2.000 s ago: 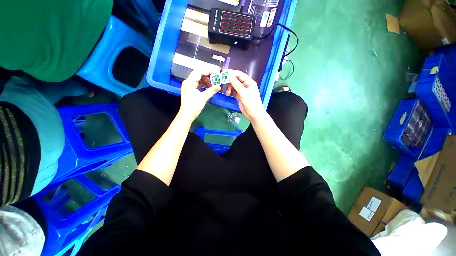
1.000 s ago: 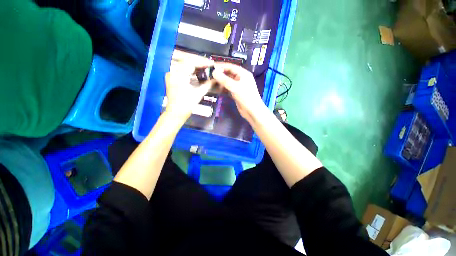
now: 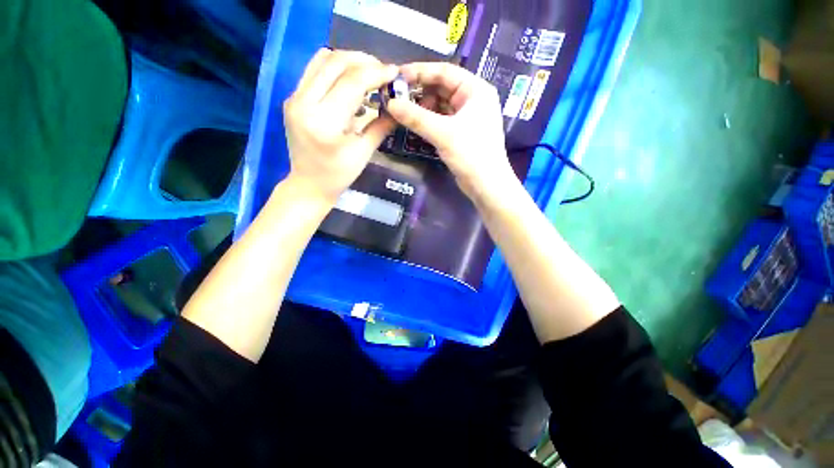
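Observation:
My left hand (image 3: 331, 119) and my right hand (image 3: 457, 119) meet over the crate, fingertips together around small square electronic units (image 3: 399, 90). The units look dark and whitish from the side; fingers cover much of them, and I cannot tell how many there are. The black box (image 3: 418, 144) with red marks lies under the hands, mostly hidden by them. It rests on the dark printed sheet (image 3: 448, 228), which has pale bars, a yellow oval and white label blocks.
The blue crate (image 3: 411, 307) holds the sheet; its right rim runs up beside the green floor. A thin black cable (image 3: 572, 166) curls over that rim. Blue stools (image 3: 151, 123) and a person in a green top (image 3: 55, 128) are at left. Blue bins (image 3: 764, 274) and cartons stand at right.
The view has moved closer over the crate, and more of the printed sheet shows. The units have turned from face-on to side-on between my fingers. The hands now cover most of the black box.

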